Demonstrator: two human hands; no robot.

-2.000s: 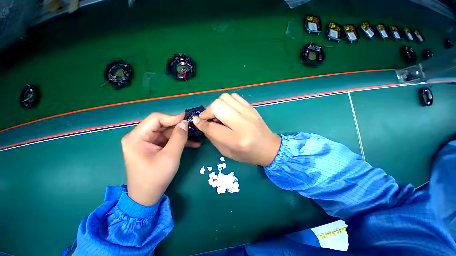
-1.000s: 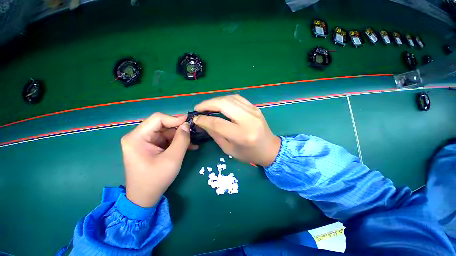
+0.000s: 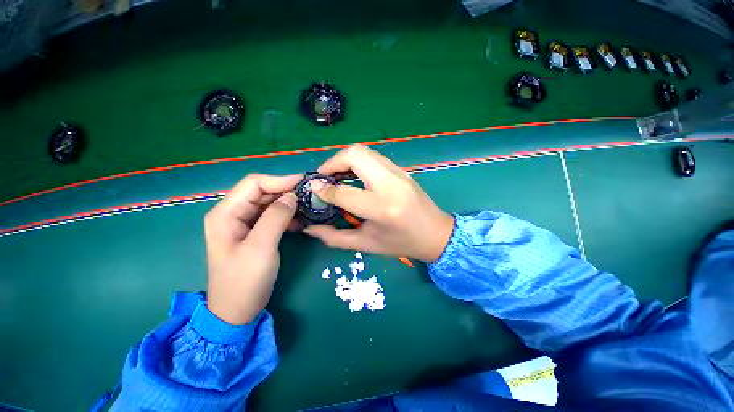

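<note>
A round black unit point(image 3: 319, 206) with a lighter centre is held above the green bench, its face turned up. My left hand point(image 3: 248, 241) grips its left edge between thumb and fingers. My right hand point(image 3: 388, 211) holds its right side, with the thumb on the upper part of the face. An orange stick point(image 3: 406, 261) shows in part under my right hand; the rest is hidden. A loose pile of small white pieces point(image 3: 360, 291) lies on the bench below the hands.
Beyond the orange line, the green belt point(image 3: 418, 88) carries spaced black units point(image 3: 323, 103) and, at far right, a close row of units with yellow-silver faces point(image 3: 558, 55). Another black unit point(image 3: 684, 162) and a clear plastic piece point(image 3: 660, 125) are at right.
The held unit has turned so its round face shows more. My right thumb and fingers have shifted around it. The units on the belt have moved slightly right.
</note>
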